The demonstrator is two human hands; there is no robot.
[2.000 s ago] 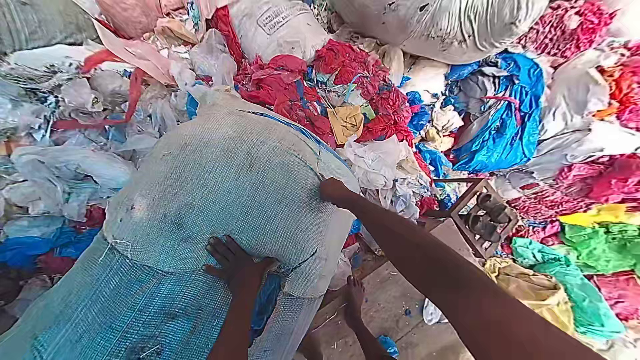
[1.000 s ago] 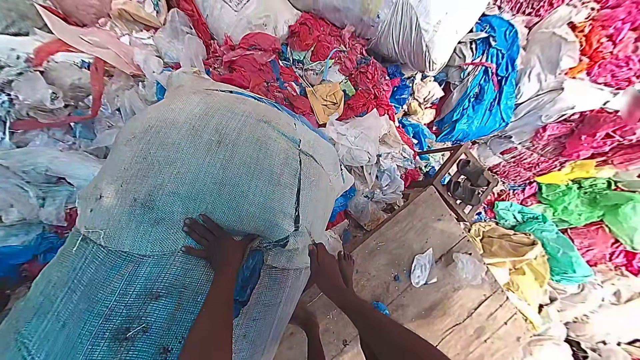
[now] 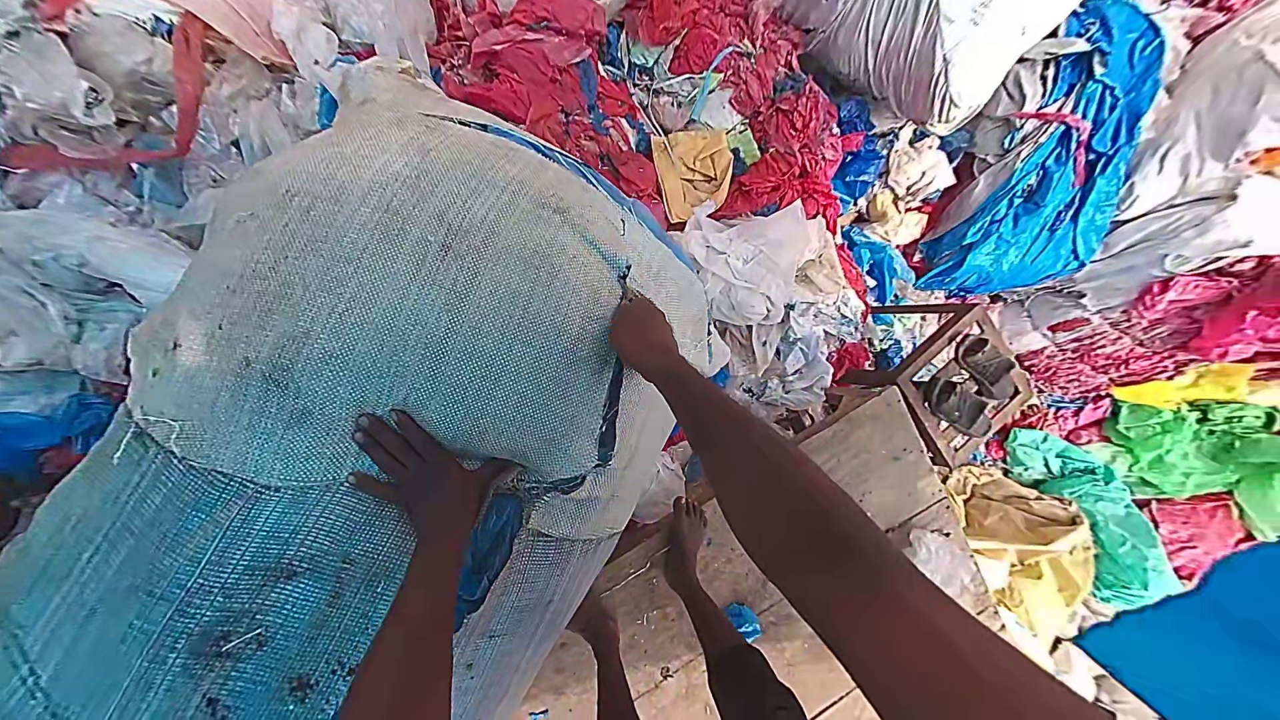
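A big stuffed woven plastic sack (image 3: pixel 400 260), whitish above and bluish below, fills the left and middle of the view. My left hand (image 3: pixel 430 480) lies on its lower front with fingers spread, beside a gap where blue plastic film (image 3: pixel 490 550) shows. Higher up on the sack's right side, my right hand (image 3: pixel 640 330) is closed on a bunched bit of the woven fabric at the upper end of a dark blue seam (image 3: pixel 608 420).
Heaped plastic bags and film (image 3: pixel 780 150) lie behind and to the right. A wooden board floor (image 3: pixel 670 690) carries bare feet (image 3: pixel 685 540). Dark sandals (image 3: pixel 970 385) rest at a brown frame (image 3: pixel 925 400). A blue thing (image 3: pixel 1200 640) enters at the lower right.
Since one second ago, my right hand has moved up the sack's side from low beside the opening. My left hand stays on the front. A blue thing has appeared at the lower right.
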